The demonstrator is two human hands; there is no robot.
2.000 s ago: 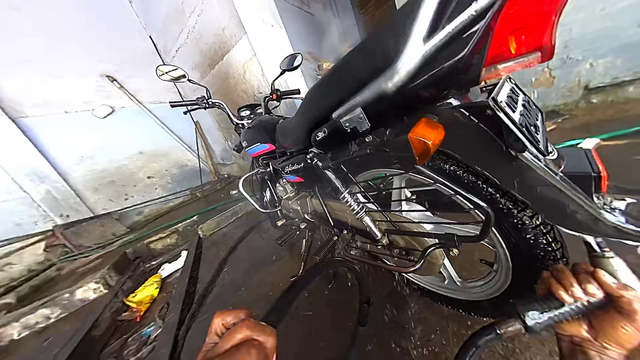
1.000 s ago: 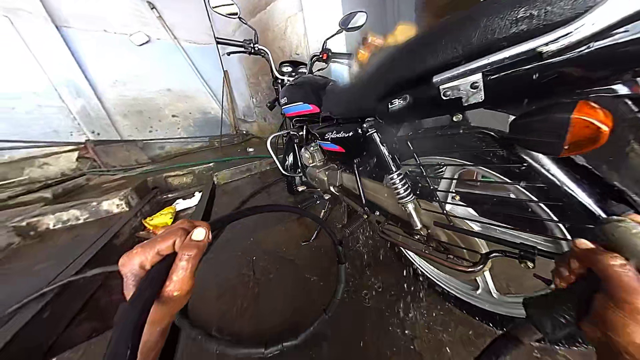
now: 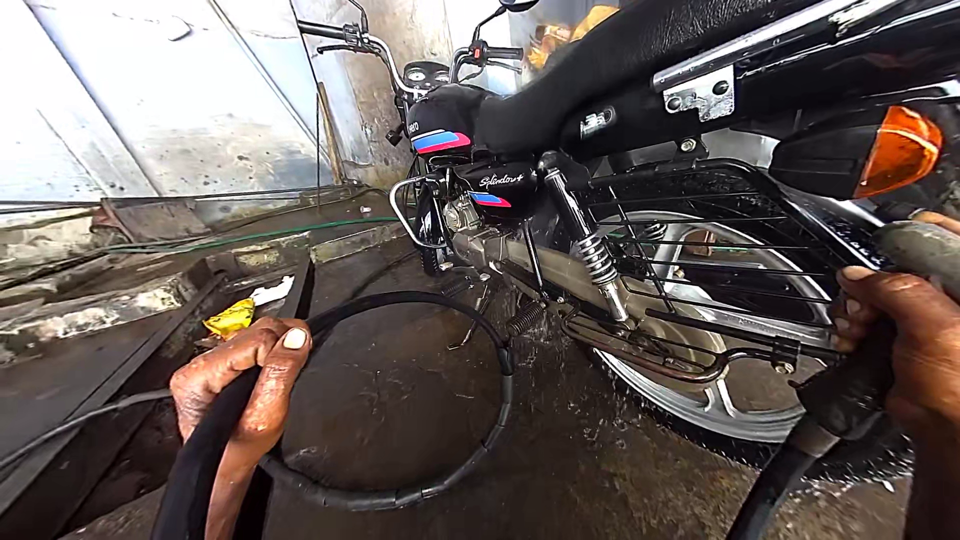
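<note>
A black Hero Splendor+ motorcycle (image 3: 517, 172) stands on wet ground, its rear wheel (image 3: 705, 405) at the right. Closed around a thick black hose (image 3: 206, 450) is my left hand (image 3: 247, 375), at lower left. The hose (image 3: 420, 300) makes a large loop on the ground between my hands. At the right edge my right hand (image 3: 900, 322) grips the spray gun (image 3: 847, 382) at the hose's end, beside the rear wheel. Its grey upper part (image 3: 919, 244) is cut off by the frame's edge. Water drips from the motorcycle's underside and the wheel.
A metal-panelled wall (image 3: 150, 97) rises behind, with a green hose (image 3: 300, 226) along its foot. Broken concrete blocks (image 3: 97, 307) and a channel lie at left, with a yellow wrapper (image 3: 230, 319) and white scrap (image 3: 273, 291). The footpeg and stand project low.
The view has moved closer to the motorcycle's side. My left hand has come up from the lower edge with the hose, whose loop now shows. The right hand still grips the spray gun.
</note>
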